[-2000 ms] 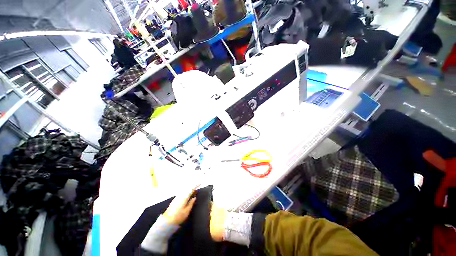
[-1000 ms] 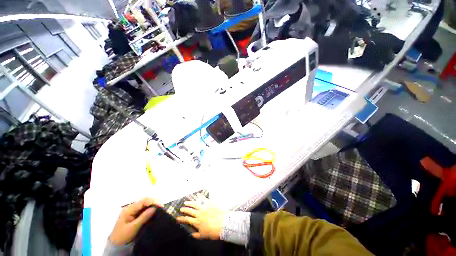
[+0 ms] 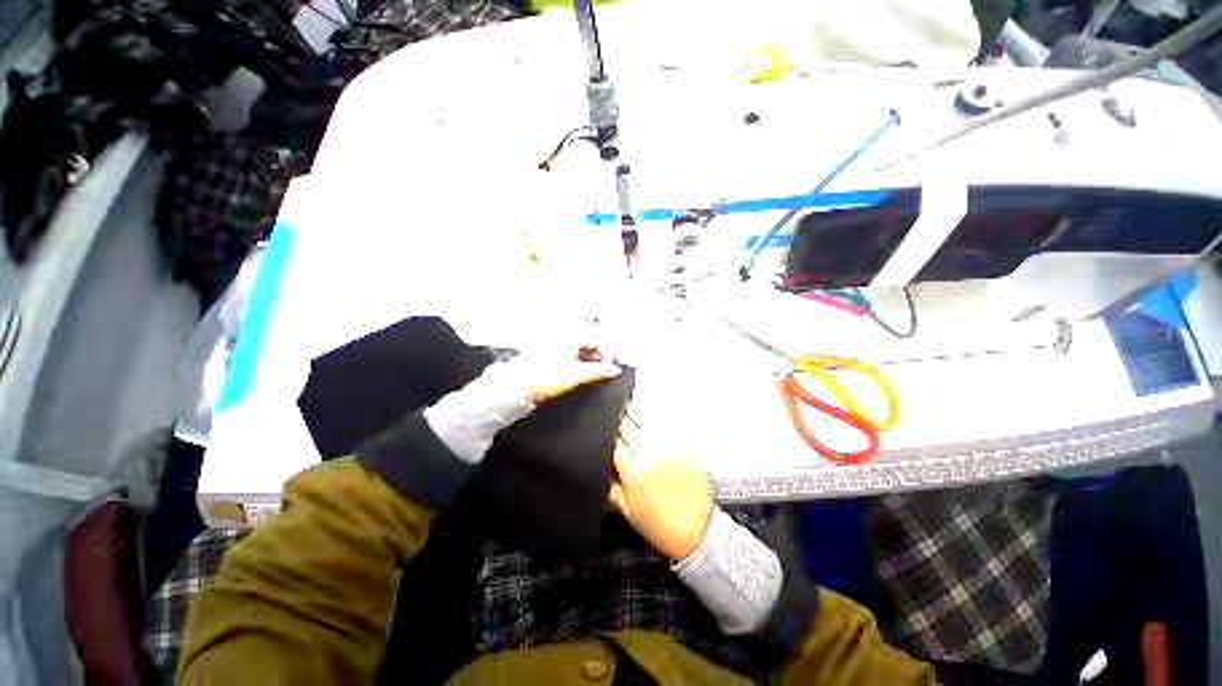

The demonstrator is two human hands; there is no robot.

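Observation:
A black cut panel (image 3: pixel 550 469) lies partly on the white table and partly over my lap, with its left part (image 3: pixel 382 382) flat on the table. My left hand (image 3: pixel 570 375) rests on the panel's upper edge, fingers pointing right, near the needle area. My right hand (image 3: pixel 659 493) holds the panel's right edge, with some fingertips hidden by the cloth. The presser foot area (image 3: pixel 681 288) of the sewing machine is just beyond my hands. Scissors with red and yellow loops (image 3: pixel 838 402) lie to the right of my right hand.
The machine's dark front panel (image 3: pixel 992 241) with a white band extends right. A ruler strip (image 3: pixel 938 466) runs along the table's front edge. Blue tape (image 3: pixel 255 322) marks the left side. Plaid cloth (image 3: pixel 958 563) hangs at lower right; dark plaid heaps (image 3: pixel 241 188) lie left.
The view has swung right and down over the table. The plaid side of the piece between my hands is no longer seen; black cloth faces up. My hands are closer to the needle area.

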